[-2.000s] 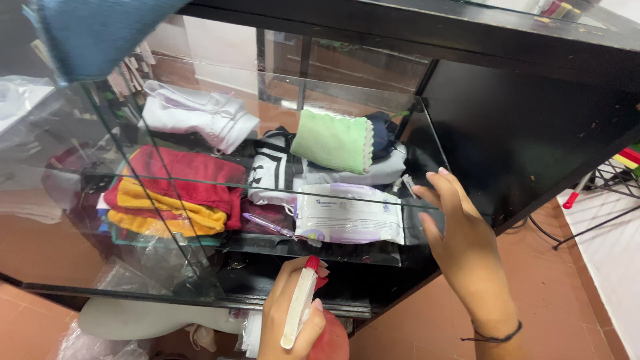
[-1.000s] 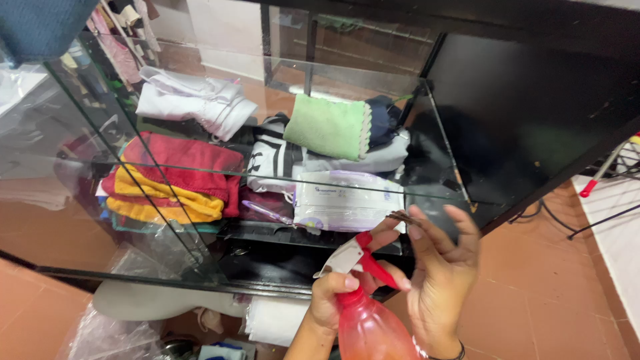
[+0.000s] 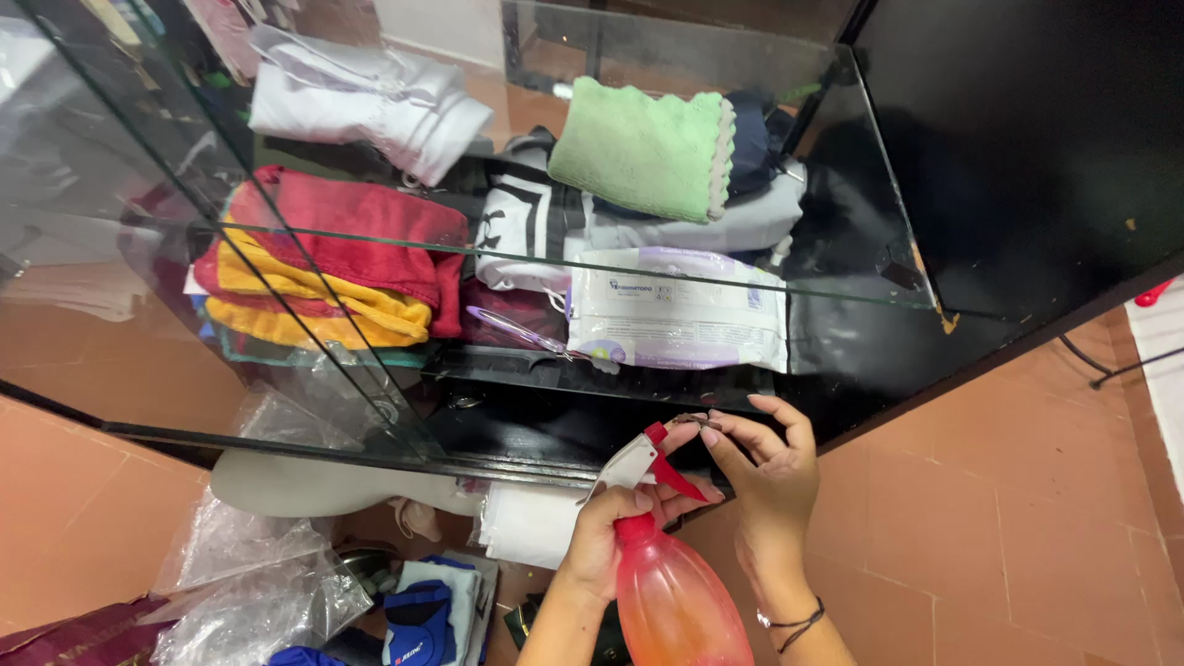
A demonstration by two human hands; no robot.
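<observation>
My left hand [image 3: 606,536] grips a red spray bottle [image 3: 680,601] with a white and red trigger head, at the lower centre. My right hand [image 3: 772,472], beside the spray head, pinches a small thin brown thing [image 3: 700,422] between its fingertips; fingers of my left hand touch its other side. Behind a glass pane, just beyond my hands, lie a pack of wipes [image 3: 680,319], a purple pen-like thing [image 3: 513,328], a folded green cloth [image 3: 643,153], a black and white cloth [image 3: 527,227], red and yellow folded cloths [image 3: 361,240] and folded white clothing [image 3: 370,102].
A black cabinet side panel [image 3: 1027,166] stands at the right. The upper glass shelf's edge [image 3: 888,176] juts over the clothes. Clear plastic bags [image 3: 268,592], a blue item [image 3: 418,624] and white sheets [image 3: 527,523] lie below the cabinet's front edge. Tiled floor [image 3: 934,536] shows at the right.
Two seconds ago my right hand was apart, held open at the glass shelf's right; now it is beside the spray head, pinching the small brown thing. My left hand has kept the bottle.
</observation>
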